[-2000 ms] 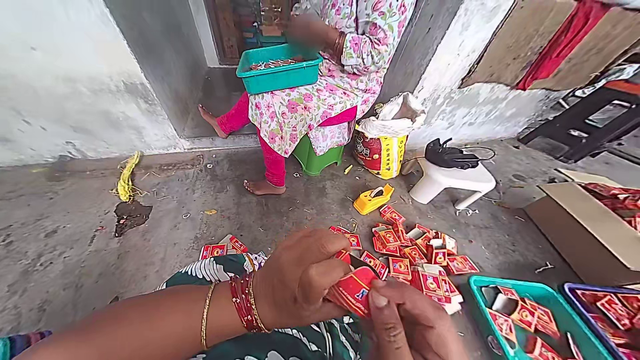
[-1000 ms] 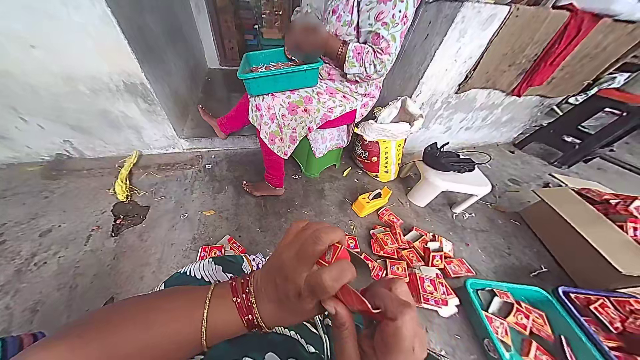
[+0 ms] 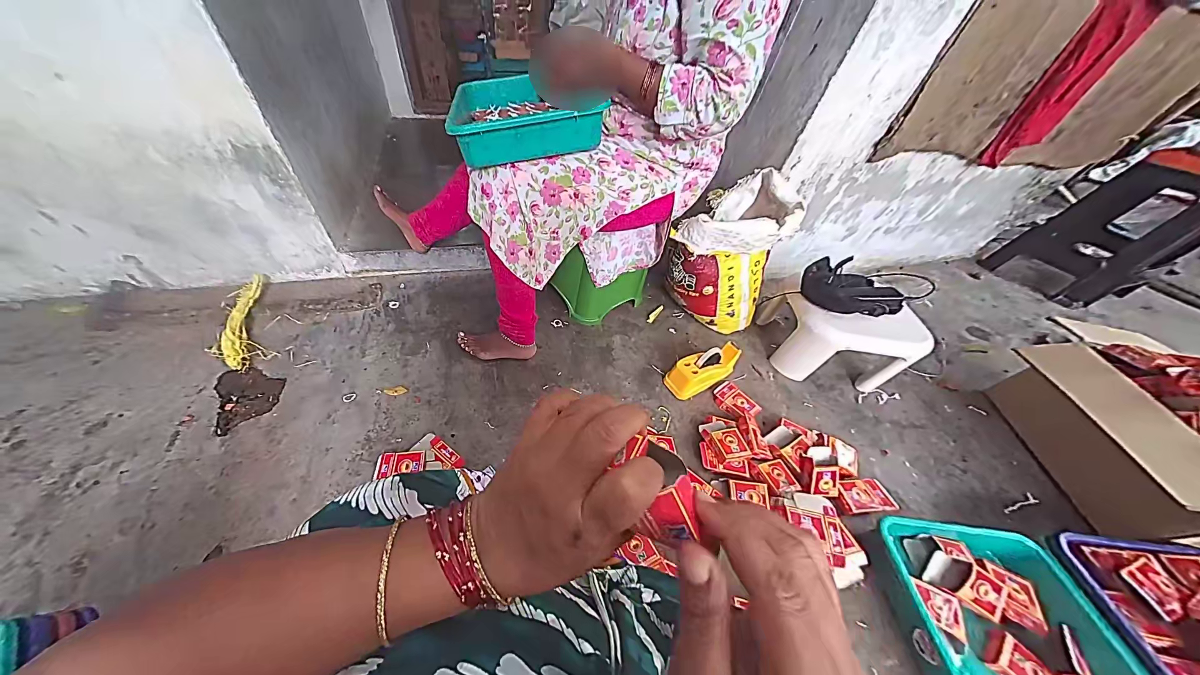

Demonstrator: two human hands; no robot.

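Note:
My left hand [image 3: 567, 492], with red and gold bangles at the wrist, grips a small red printed cardboard box [image 3: 673, 511] from its left side. The thumb and finger of my right hand [image 3: 764, 581] hold the same box at its right end. A dark gap shows at the top of the box, between the hands. Just beyond my hands, a loose pile of similar red boxes [image 3: 787, 455] lies on the floor. A few more boxes [image 3: 403, 464] lie left of my hands, beside the patterned cloth over my lap.
A teal tray [image 3: 891, 534] and a purple-rimmed tray [image 3: 1069, 553] of boxes stand at lower right, below a cardboard carton [image 3: 1087, 422]. Farther off are a yellow tape dispenser [image 3: 701, 371], a white stool [image 3: 844, 337], a sack [image 3: 720, 272] and a seated person with a teal basket [image 3: 530, 141].
The box has turned between my hands since the first frame. My right hand's fingers have shifted along its right end. The seated person stays in place with the basket.

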